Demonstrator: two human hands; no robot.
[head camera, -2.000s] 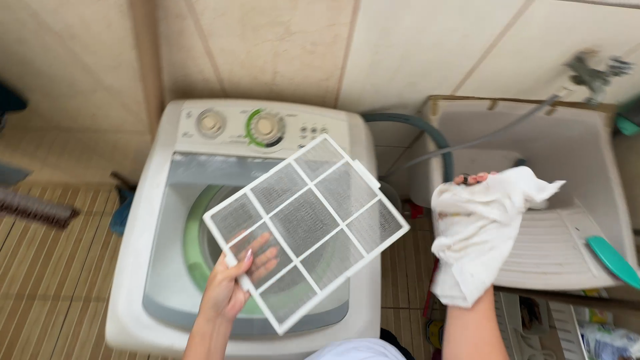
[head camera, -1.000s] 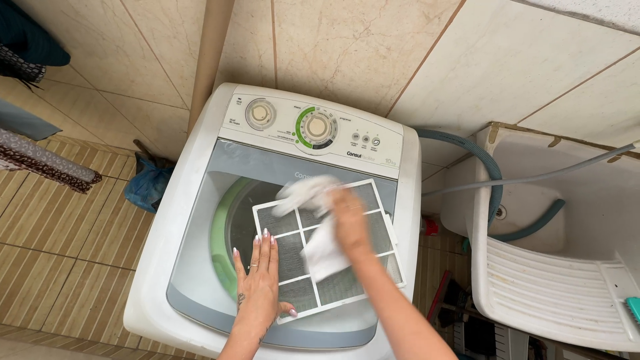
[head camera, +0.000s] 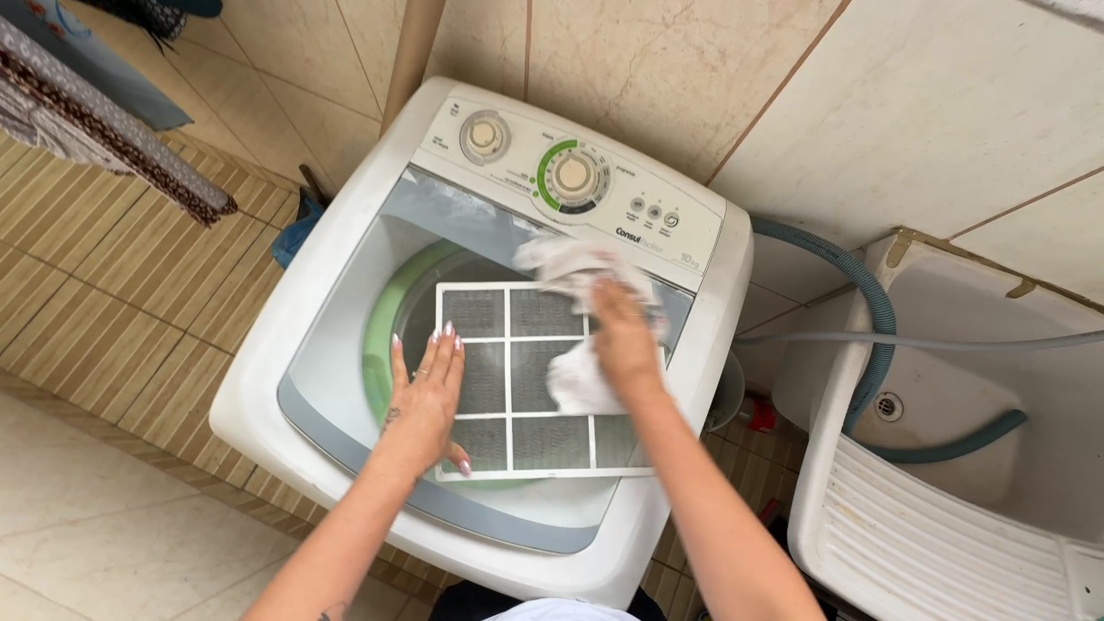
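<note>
A white-framed mesh air filter (head camera: 507, 379) lies flat on the transparent lid of a white top-loading washing machine (head camera: 285, 345). My left hand (head camera: 423, 401) rests with spread fingers over the filter's left edge, thumb near its lower left corner. At the filter's upper right, my right hand (head camera: 623, 341) presses a white cloth (head camera: 573, 263) against the mesh. The cloth and right hand are blurred, and the cloth bunches out above and to the left of the fingers. Part of the filter's right side is hidden under the cloth, hand and forearm.
The machine's control panel (head camera: 681, 203) with dials lies beyond the filter. To the right stands a laundry sink (head camera: 927, 517) with a ribbed washboard; a blue-green corrugated hose (head camera: 878, 302) bends into it. Hanging fabrics (head camera: 112, 129) are at upper left, and a blue bag (head camera: 297, 228) is beside the machine.
Two seconds ago my left hand held the filter raised above the machine, and the cloth was over by the sink. The filter now lies on the lid with the cloth on it. The view has shifted.
</note>
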